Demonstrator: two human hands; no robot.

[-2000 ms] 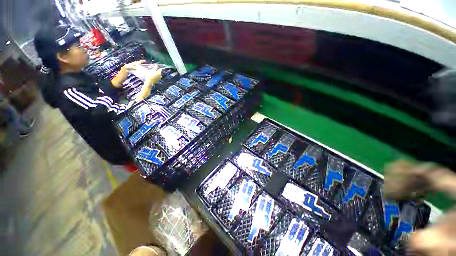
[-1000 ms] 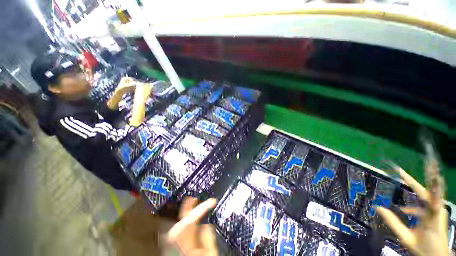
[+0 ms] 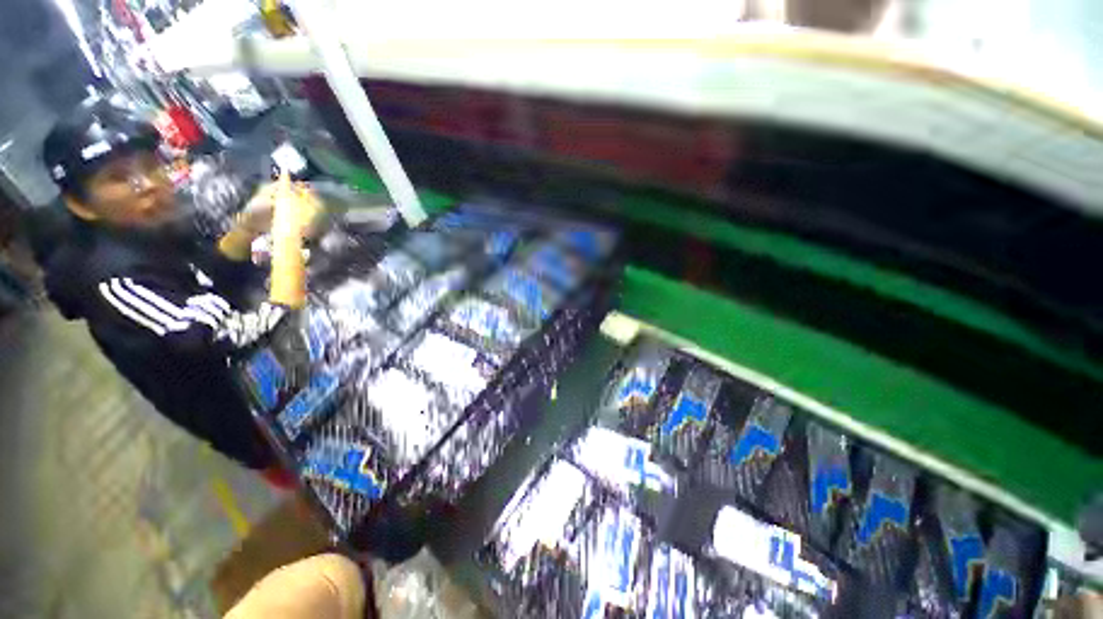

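Note:
A black tray (image 3: pixel 696 518) with patterned pockets lies in front of me, holding several flat parts with blue stepped areas, such as the blue-marked part (image 3: pixel 758 443). Glare whitens the nearer pockets. A bare, rounded skin-toned shape, seemingly my left hand or forearm (image 3: pixel 302 593), is cut off by the bottom edge, left of the tray; no fingers show. A small blurred bit of my right hand (image 3: pixel 1074 608) shows at the lower right corner, beside the tray's right end. What either hand holds cannot be seen.
A tall stack of black trays (image 3: pixel 484 417) with blue parts stands at left. A person (image 3: pixel 157 302) in a black striped sleeve and cap sits beyond it, hands raised. Crumpled clear plastic (image 3: pixel 417 590) lies low beside the stack. A white post (image 3: pixel 363 121) and shelf edge stand behind the green bench.
The view has shifted. My spread hands have left the tray area: the left is low at the bottom edge, the right nearly out at the right edge. The other person's hands have moved.

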